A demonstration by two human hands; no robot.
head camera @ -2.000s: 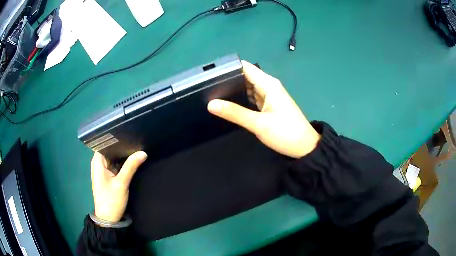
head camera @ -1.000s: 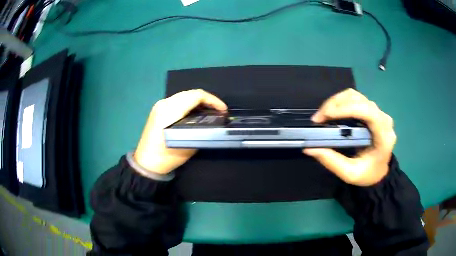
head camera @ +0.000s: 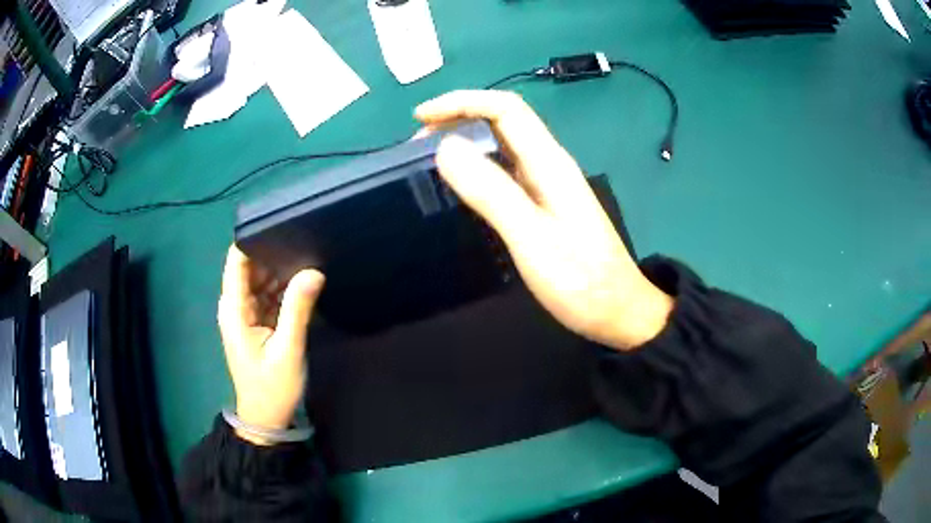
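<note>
A closed mini laptop (head camera: 373, 235) is held tilted above a black foam pad (head camera: 439, 393), its thin edge turned up and away and its black face towards me. My left hand (head camera: 267, 352) grips its left end, thumb on the black face. My right hand (head camera: 541, 220) grips its right end, fingers over the top edge and thumb on the near corner. The laptop's far side is hidden, and its surface is slightly blurred.
Closed laptops (head camera: 74, 383) lie on black pads at the left. A black cable with an inline module (head camera: 579, 66) runs across the green bench (head camera: 766, 204). White papers (head camera: 311, 72), a clear bin (head camera: 117, 107) and stacked black pads (head camera: 771, 15) are farther back.
The laptop has turned from level, with its port edge facing me, to tilted with its right end raised and farther away. Both hands keep hold. The camera view has also shifted.
</note>
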